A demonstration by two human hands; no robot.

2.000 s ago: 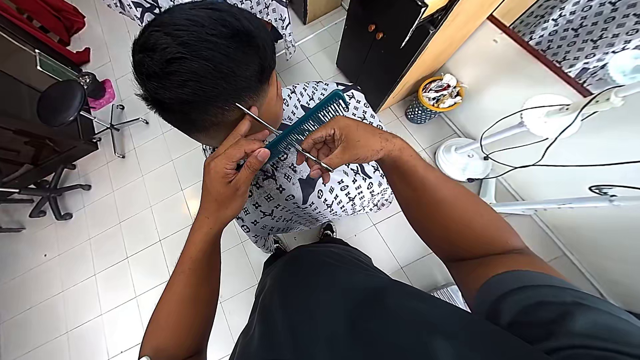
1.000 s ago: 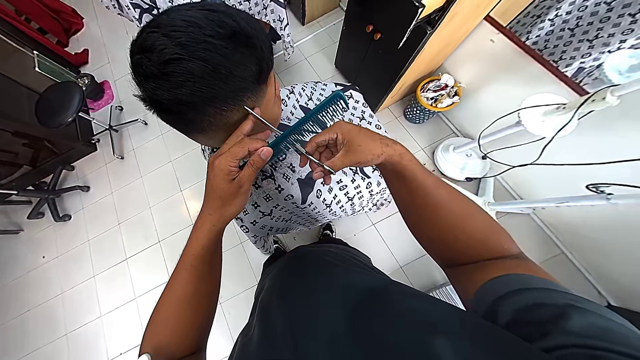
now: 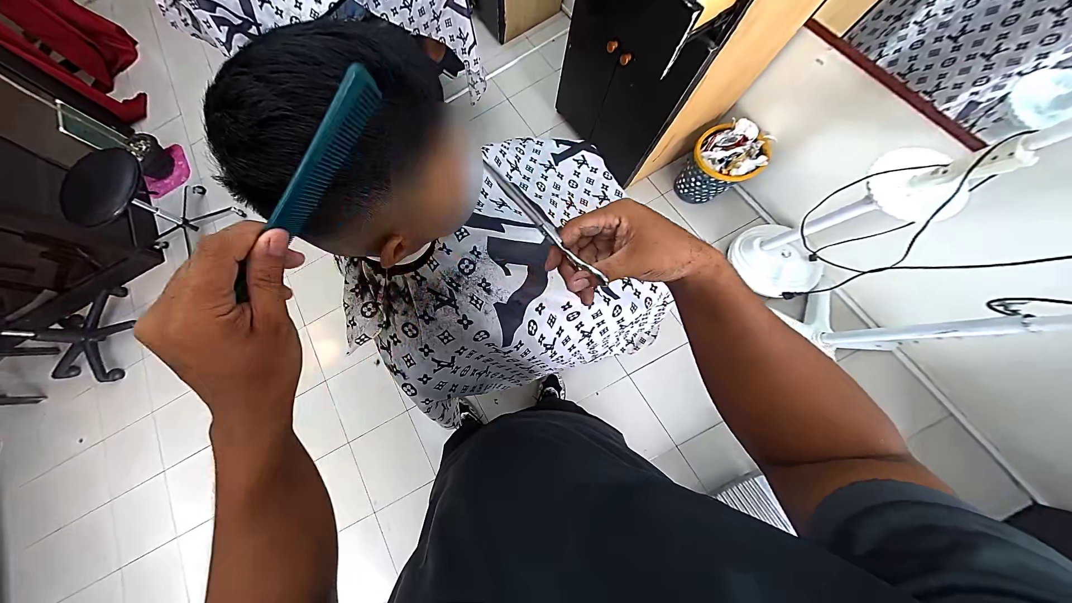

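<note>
My left hand [image 3: 239, 310] grips a teal comb [image 3: 327, 151] by its lower end, and the comb slants up across the dark hair [image 3: 276, 109] on the back and side of a seated person's head. Metal haircutting scissors [image 3: 536, 213] are in my right hand [image 3: 624, 243], with blades pointing up and left, a little in front of the person's face and apart from it. A white cape [image 3: 578, 318] with a black monogram pattern covers the person, and cut hair lies on its shoulder.
A patterned wastebasket with a yellow rim [image 3: 708, 176] stands by the black cabinet [image 3: 611, 75]. White lamp stands [image 3: 775, 260] with loose black cables are at right. A black stool [image 3: 100, 188] is at left. Another person under a patterned cape [image 3: 209, 25] sits beyond.
My left hand has moved left and the comb, earlier beside the scissors near the ear, now lies up against the hair. The scissors have moved away from the head's side toward the front.
</note>
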